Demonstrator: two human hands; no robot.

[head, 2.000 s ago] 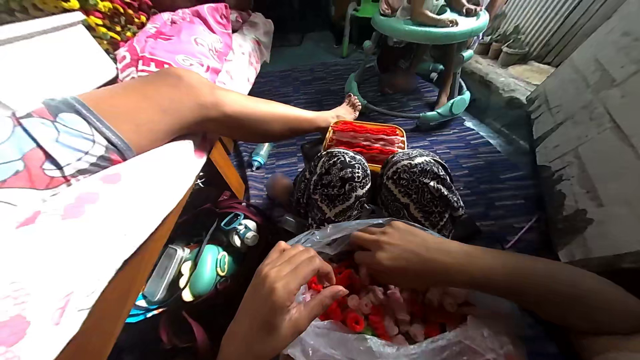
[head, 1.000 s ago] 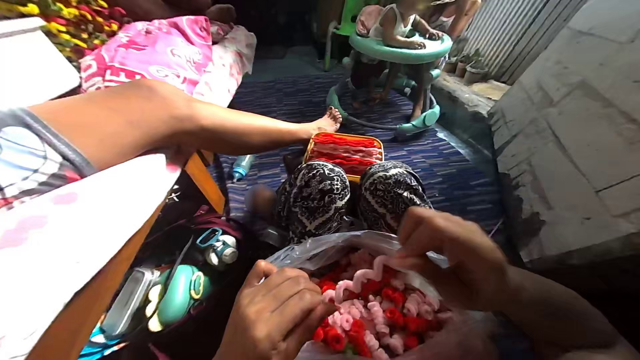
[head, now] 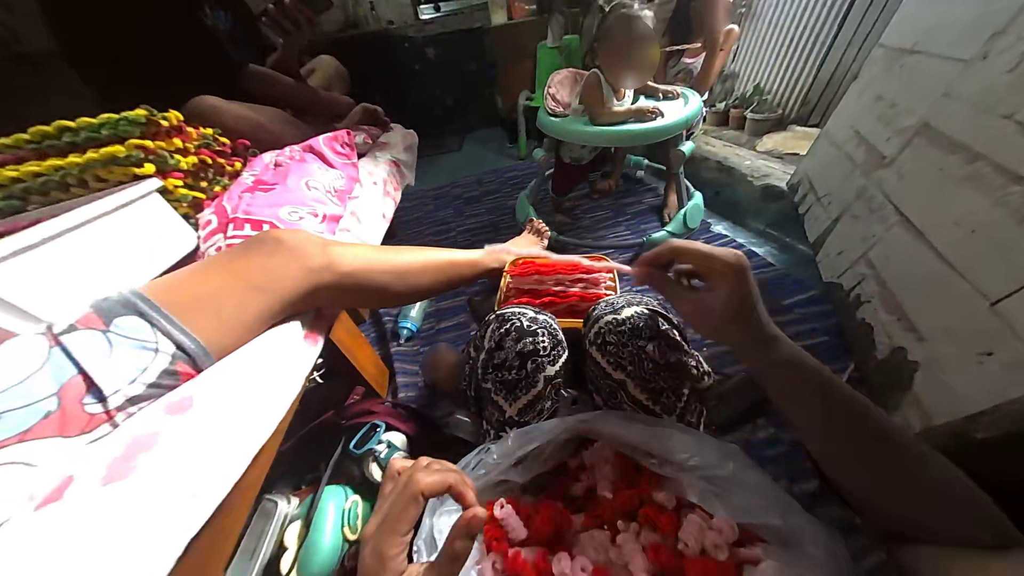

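My right hand (head: 704, 292) is raised over my right knee, its fingertips pinching one end of a pink fuzzy strand (head: 560, 258) that stretches left, blurred, above the tray. The yellow-rimmed tray (head: 612, 294) beyond my knees holds red and pink wavy strands (head: 560, 286) laid in rows. My left hand (head: 428, 512) is at the left edge of a clear plastic bag (head: 688, 436), fingers curled; whether they grip the film cannot be told. Inside the bag lie many curled red and pink fuzzy pieces (head: 616, 520).
Another person's bare leg (head: 344, 268) reaches in from the left. A child stands in a green baby walker (head: 552, 128) ahead. At lower left are a green case (head: 324, 528), a blue-handled tool (head: 368, 436) and a bottle (head: 412, 320). A block wall (head: 928, 200) rises at right.
My right hand has risen out of the bag, and the pink coil it held above the bag is now drawn out as a strand over the tray. My left hand has moved to the bag's left edge.
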